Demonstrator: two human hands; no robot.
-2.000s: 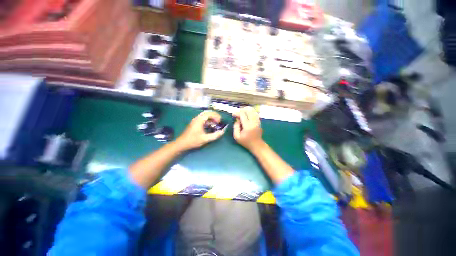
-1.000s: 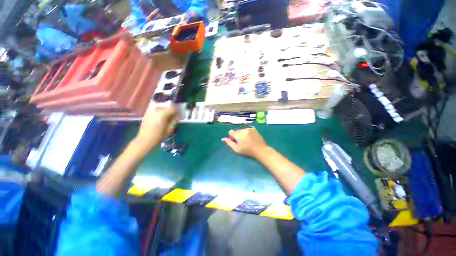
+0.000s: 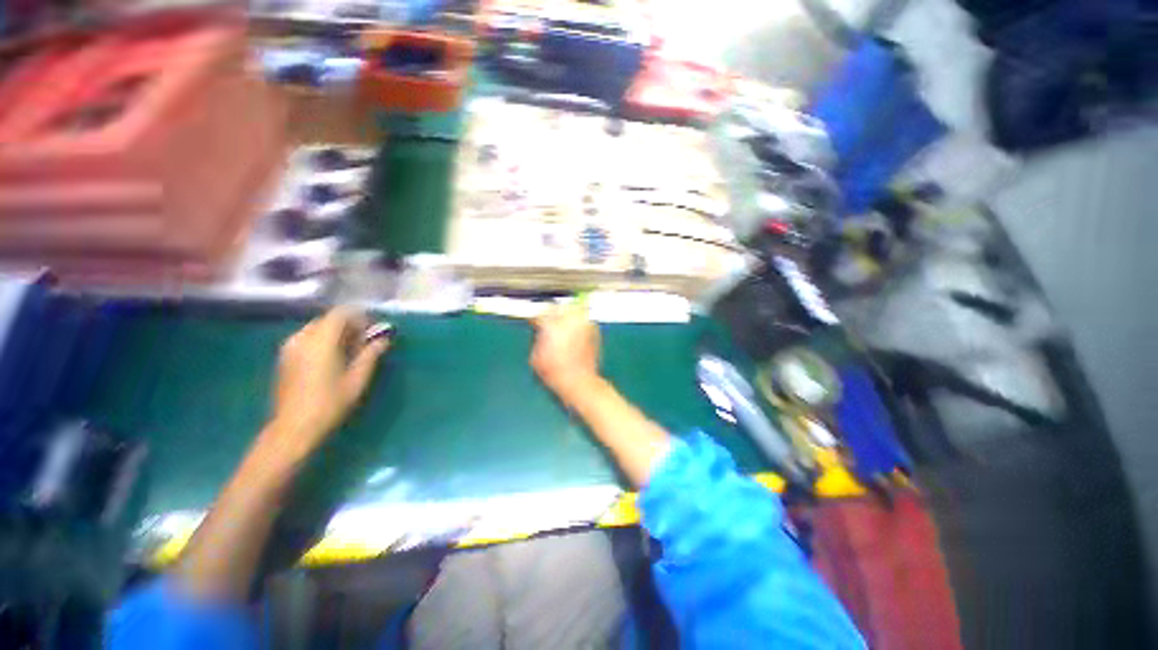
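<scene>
The frame is blurred. My left hand (image 3: 315,371) is over the left part of the green mat, with a small dark watch unit (image 3: 377,331) with a pale glint between its thumb and fingertips. The unit's details cannot be made out. My right hand (image 3: 568,347) is at the back middle of the mat, its fingers at the row of thin hand tools (image 3: 505,306) in front of the wooden tray. Whether its fingers hold anything cannot be told.
The wooden parts tray (image 3: 508,273) stands behind the mat. Stacked red-pink trays (image 3: 153,191) and a white tray of dark round parts (image 3: 305,216) are back left. A white bottle (image 3: 641,306) lies by the tray. A grey-silver tool (image 3: 749,409) and tape roll (image 3: 803,381) are right.
The view has shifted. My left hand has come down from the white tray's front edge, with the watch unit now at its fingertips. My right hand has moved back to the tool row.
</scene>
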